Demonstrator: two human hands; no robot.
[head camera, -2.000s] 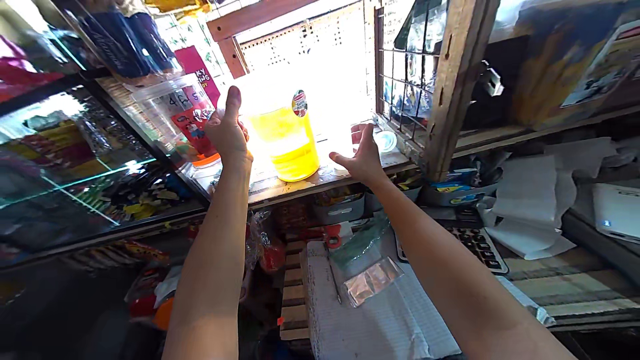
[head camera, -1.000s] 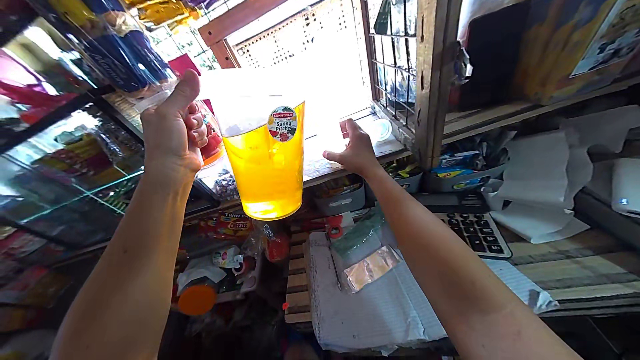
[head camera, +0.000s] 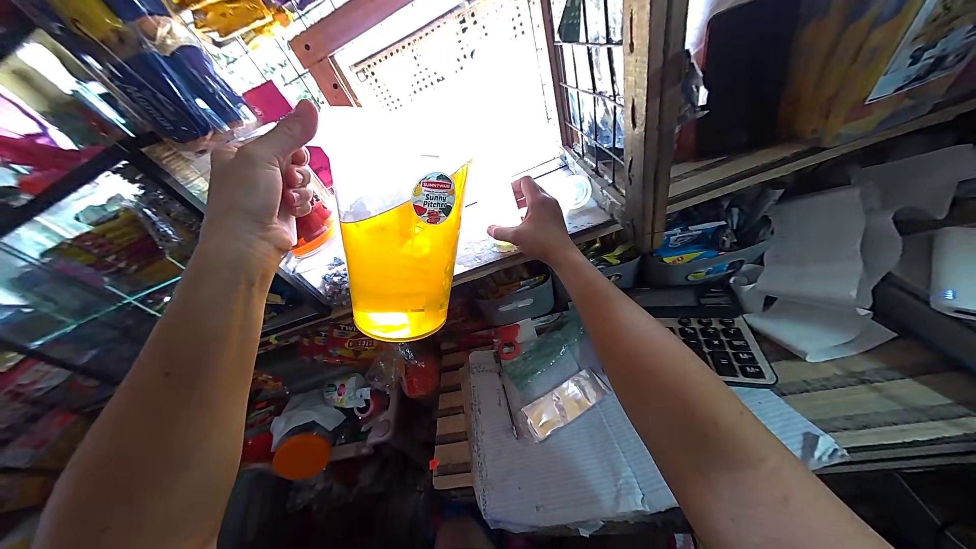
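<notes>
A clear plastic pitcher (head camera: 400, 267) of yellow liquid hangs tilted from my left hand (head camera: 267, 183), whose fingers are closed at its left side with the thumb up; the handle itself is hidden. The liquid slopes up toward the round sticker on the right wall. To the right of the pitcher, my right hand (head camera: 537, 221) is raised over the counter edge with thumb and fingers apart, holding nothing. Close behind it, a round pale lid (head camera: 576, 192) lies on the bright counter by the wire grille.
An orange-lidded jar (head camera: 301, 455) sits low at left. Glass shelves of packets (head camera: 107, 259) line the left side. At right are a wooden post (head camera: 648, 122), a large calculator (head camera: 724, 351) and small bins (head camera: 518, 297) under the counter. Cardboard (head camera: 564, 465) covers the lower surface.
My left hand now grips the pitcher, which stood by the window counter between both open hands two seconds ago. It has been lifted nearer to me. My right hand remains apart from it.
</notes>
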